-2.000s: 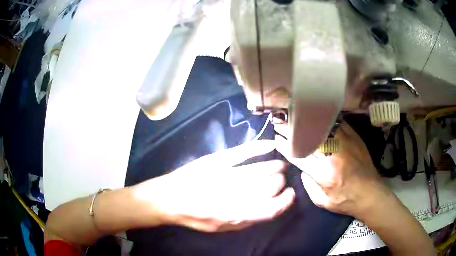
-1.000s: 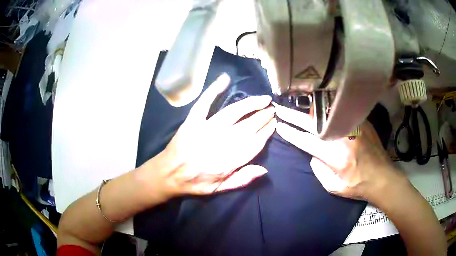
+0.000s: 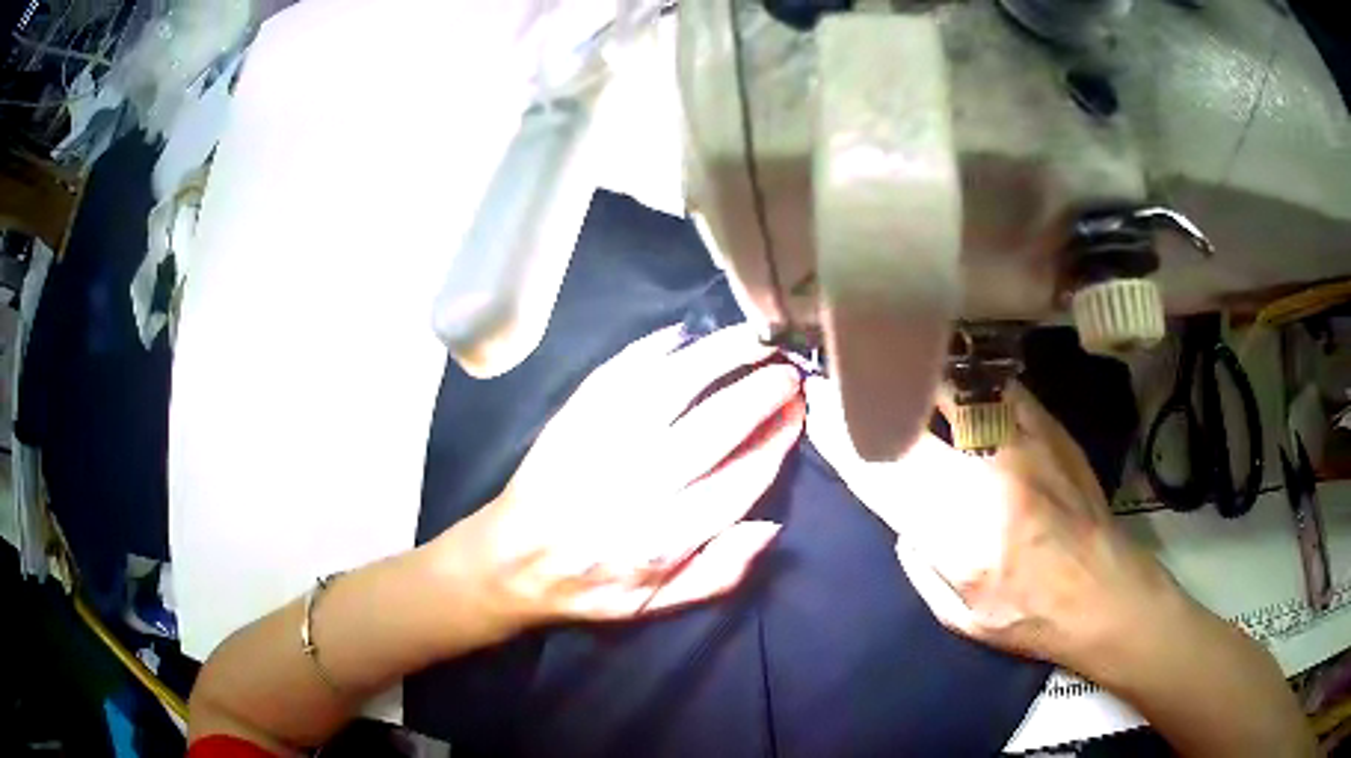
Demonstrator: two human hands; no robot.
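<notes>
A dark navy garment panel (image 3: 889,652) lies on the white machine table under the off-white sewing machine head (image 3: 1037,193). A thin seam line runs down its lower part. My left hand (image 3: 652,474) lies on the cloth, palm down, its fingertips beside the needle area. My right hand (image 3: 993,533) rests on the cloth to the right, its fingers reaching toward the same spot and partly hidden behind the pale bar (image 3: 886,237) on the head front. The presser foot and needle are mostly hidden by the head and fingers.
A pale lamp (image 3: 511,245) stands left of the head. Black shears (image 3: 1208,430) and small pinkish-red snips (image 3: 1307,526) lie at the right. Dark cloth (image 3: 97,370) is piled at the far left, with a yellow cord (image 3: 126,652) below. Ruler marks show along the front right edge.
Since a second ago the machine head sits further left in view. My left hand's fingers are closer together, and its fingertips remain near the needle area. The pale bar covers more of my right fingers.
</notes>
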